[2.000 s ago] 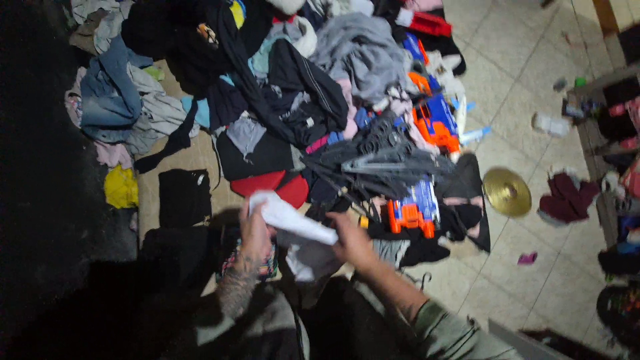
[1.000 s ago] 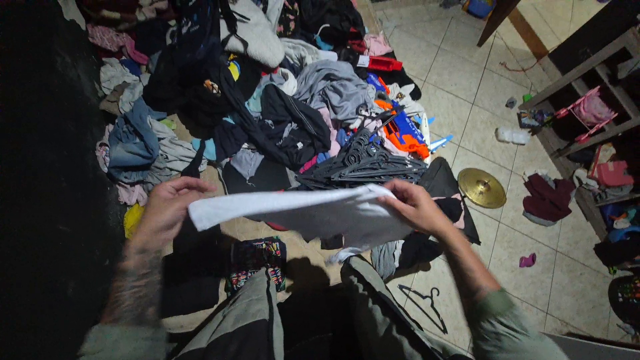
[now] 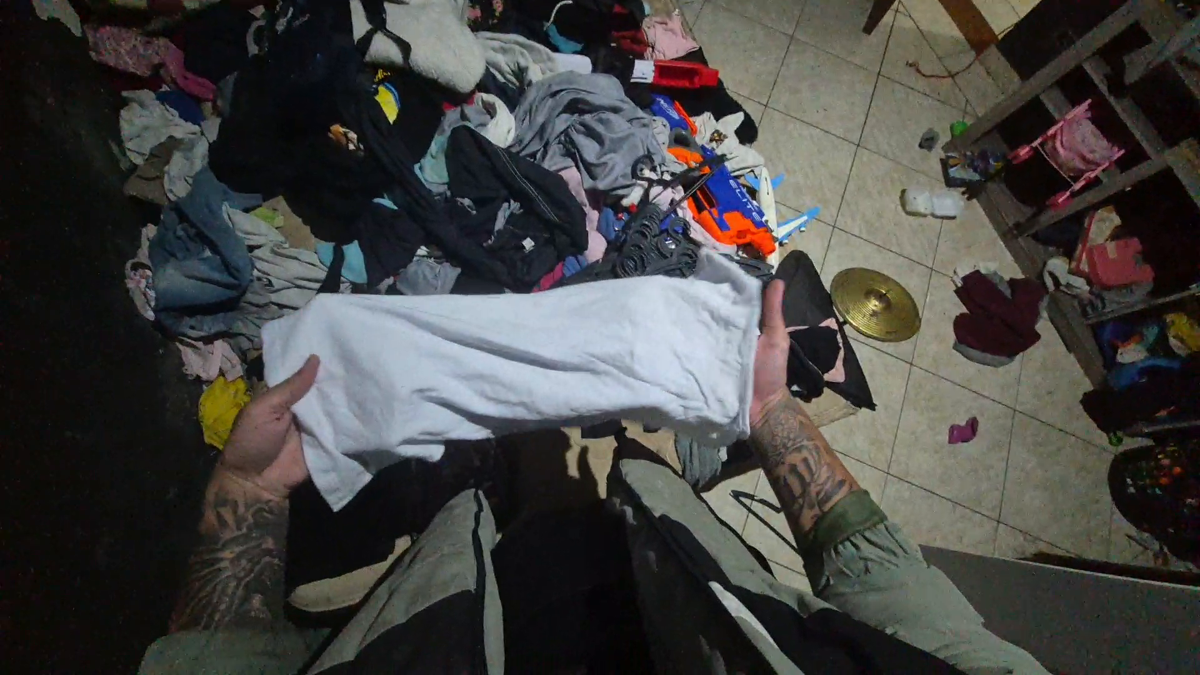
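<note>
A white cloth (image 3: pixel 525 356), partly folded, stretches between my two hands above my knees. My left hand (image 3: pixel 267 427) grips its left end, with the thumb on top and the fingers hidden beneath. At the right edge of the cloth my right hand (image 3: pixel 771 352) holds on, its fingers mostly behind the fabric. Behind the cloth lies a heap of clothes with a grey garment (image 3: pixel 591 131), blue jeans (image 3: pixel 199 248) and a black garment (image 3: pixel 511 206). Dark clothes hangers (image 3: pixel 652 246) lie bunched beside an orange and blue toy blaster (image 3: pixel 731 202).
A brass cymbal (image 3: pixel 875 304) and a maroon garment (image 3: pixel 998 314) lie on the tiled floor to the right. Farther right stands a wooden shelf unit (image 3: pixel 1055 70) with a pink toy stroller (image 3: pixel 1078 150). A yellow cloth (image 3: pixel 222 411) is near my left hand.
The white cloth, bunched between my hands two seconds ago, is now spread wider. My hands have moved apart, and more of its surface faces up.
</note>
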